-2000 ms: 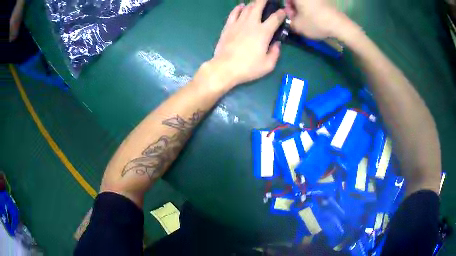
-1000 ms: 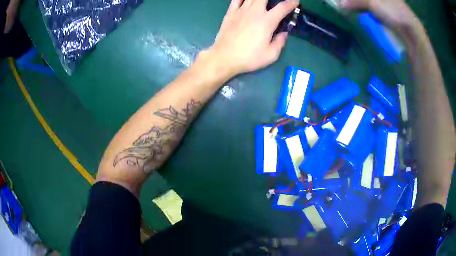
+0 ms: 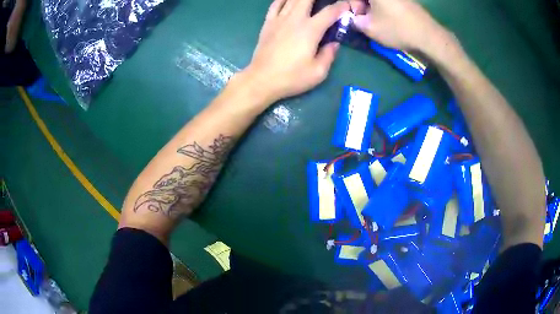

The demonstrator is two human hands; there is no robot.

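A black plastic housing (image 3: 359, 40) lies at the top edge, partly hidden by both hands. My left hand (image 3: 293, 49) grips its left end. My right hand (image 3: 396, 24) has its fingertips pinched on the small battery connector plug at the housing's bright, pale-detailed end; the plug is mostly hidden by fingers and glare. A blue battery pack (image 3: 400, 61) with a pale strip lies at an angle just below my right hand, beside the housing. Its upper end is partly hidden.
A loose pile of blue battery packs (image 3: 387, 196) with pale strips and red leads lies below my right forearm. A shiny plastic bag (image 3: 98, 46) of dark contents is at upper left. A cream paper (image 3: 218, 254) lies near my body. Part of another person (image 3: 13, 30) shows at far left.
My right hand has come back left to the housing's end, bringing the blue pack it had at the upper right beside the housing. My left hand still grips the housing, slightly further left.
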